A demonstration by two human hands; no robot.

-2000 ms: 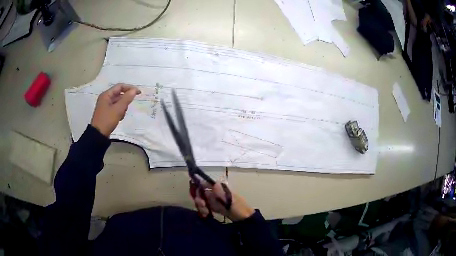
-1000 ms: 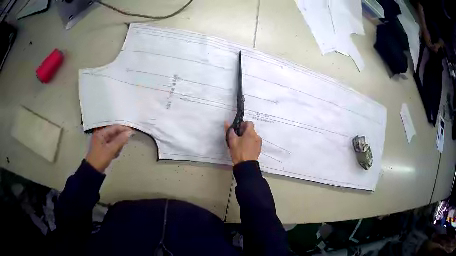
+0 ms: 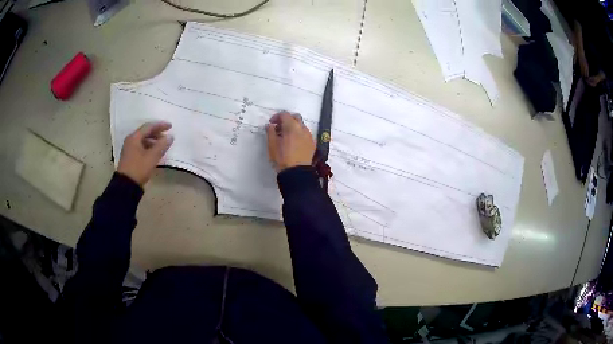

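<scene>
A white paper pattern [image 3: 228,134] with printed lines lies over dark cut fabric, whose edge shows along the curved notch and lower side. Dark shears [image 3: 325,121] lie closed on the paper, blade pointing away. My right hand [image 3: 290,142] is over the paper just left of the shears, fingers curled; whether they pinch anything is too small to tell. My left hand [image 3: 143,153] is at the paper's left part above the curved notch, thumb and fingertips close together; I cannot tell if a thread or needle is between them.
A red thread cone [image 3: 70,76] and a cream pad [image 3: 49,170] lie at the left. A lumpy metallic weight [image 3: 489,216] sits on the paper's right end. Paper offcuts [image 3: 464,40] and a dark fabric bundle [image 3: 536,74] are at the far right. A cable [image 3: 215,13] crosses the far edge.
My right hand set the shears down on the paper, let go of them and moved left. My left hand rose from the table to the notch, then slightly further up. The view shifted.
</scene>
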